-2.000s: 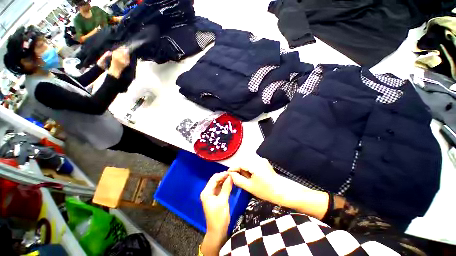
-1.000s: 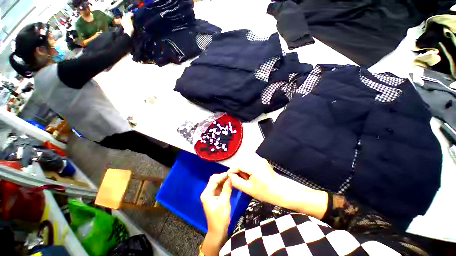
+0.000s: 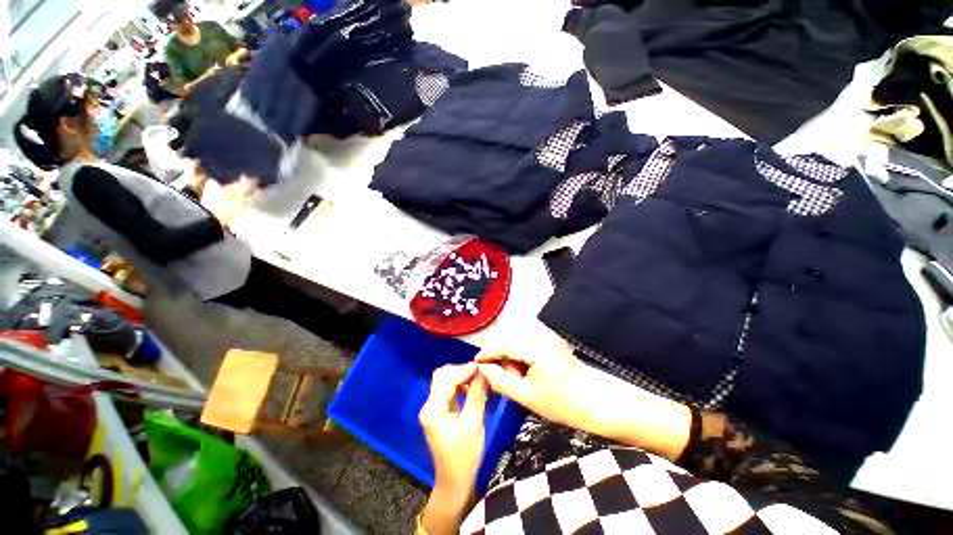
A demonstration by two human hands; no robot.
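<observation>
My left hand (image 3: 455, 423) and my right hand (image 3: 538, 378) meet at the fingertips above the blue bin, at the table's edge. Thumbs and forefingers are pinched together; anything between them is too small to make out. A red dish (image 3: 495, 303) with many small white and dark bits sits just beyond my hands. A navy quilted vest (image 3: 669, 261) with checked lining lies flat to the right of my hands. A second navy vest (image 3: 470, 146) lies farther back, left of it.
A blue bin (image 3: 387, 402) is below the table edge. A crinkled clear bag (image 3: 402, 266) and a black phone (image 3: 558, 263) flank the dish. A person (image 3: 157, 219) handles dark garments at the left; another person (image 3: 199, 47) is behind. A wooden stool (image 3: 238, 392) stands on the floor.
The person at the left has turned and now holds a dark garment low over the table, with blurred motion. My hands have hardly moved, still pinched together.
</observation>
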